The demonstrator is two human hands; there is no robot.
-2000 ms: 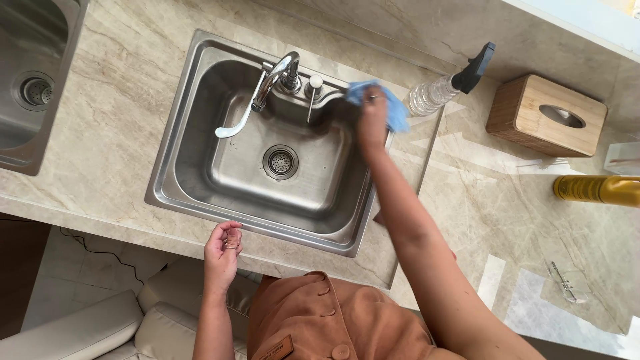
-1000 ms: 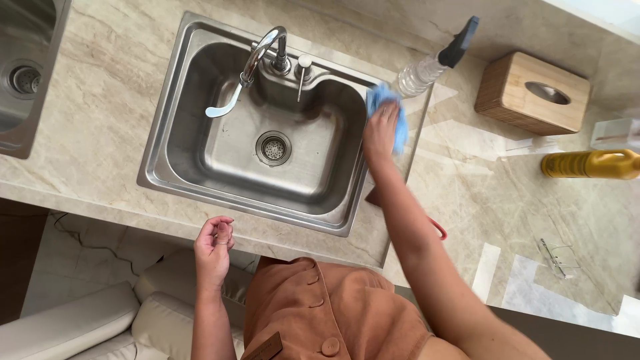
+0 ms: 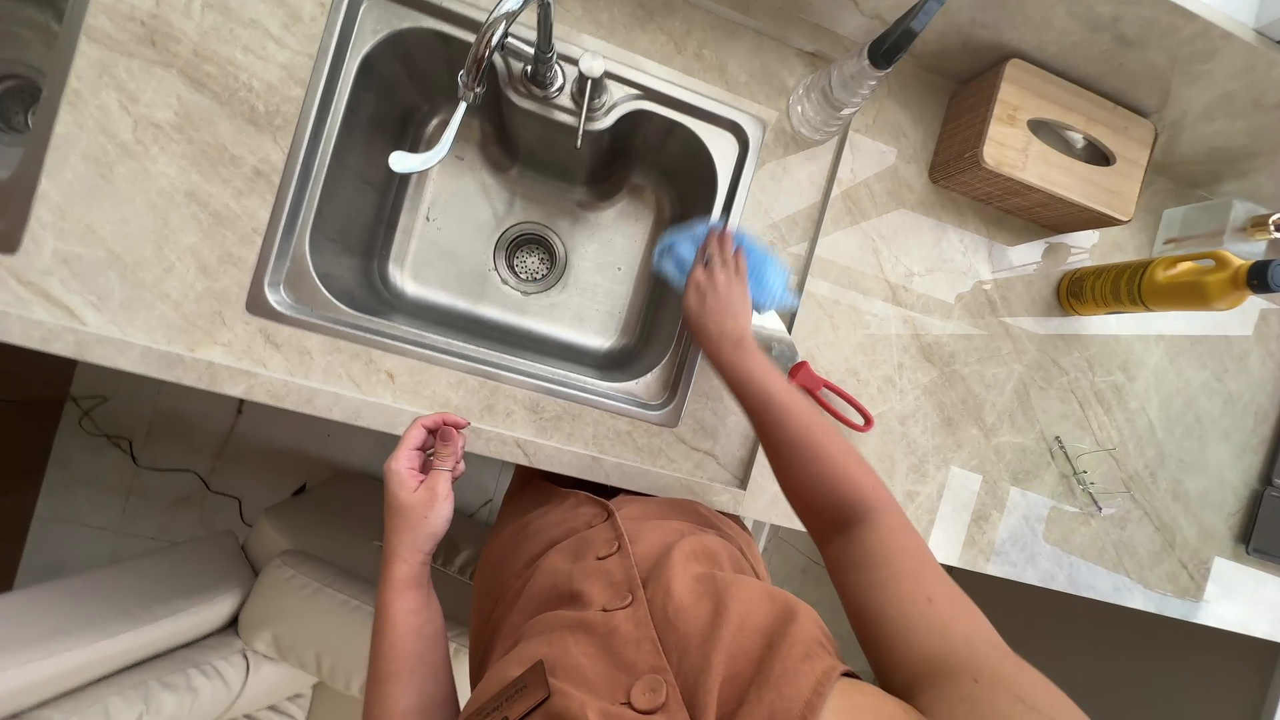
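My right hand [image 3: 718,285] presses a blue cloth [image 3: 765,272] onto the right rim of the stainless steel sink [image 3: 480,365]; the cloth is a little blurred. Near the counter's front edge, my left hand [image 3: 428,460] hangs in the air with loosely curled fingers and nothing in it. The basin shows a round drain strainer [image 3: 531,258]. At the sink's back edge stands a chrome faucet [image 3: 543,70] with a long lever handle [image 3: 430,155], and beside it a pump dispenser [image 3: 591,85]. A tool with a red handle [image 3: 832,396] lies right of the sink, partly hidden by my right forearm.
A clear spray bottle [image 3: 832,100] stands behind the sink's right corner. Farther right are a wooden tissue box [image 3: 1040,145], a yellow bottle [image 3: 1155,284] and eyeglasses [image 3: 1082,475]. Another sink [image 3: 30,140] is at the far left. A cream cushioned seat [image 3: 130,620] is below the counter.
My right hand and the blue cloth have moved from the sink's back right corner along its right rim, toward me. The red handle has come into fuller view. My left hand stays near the counter's front edge.
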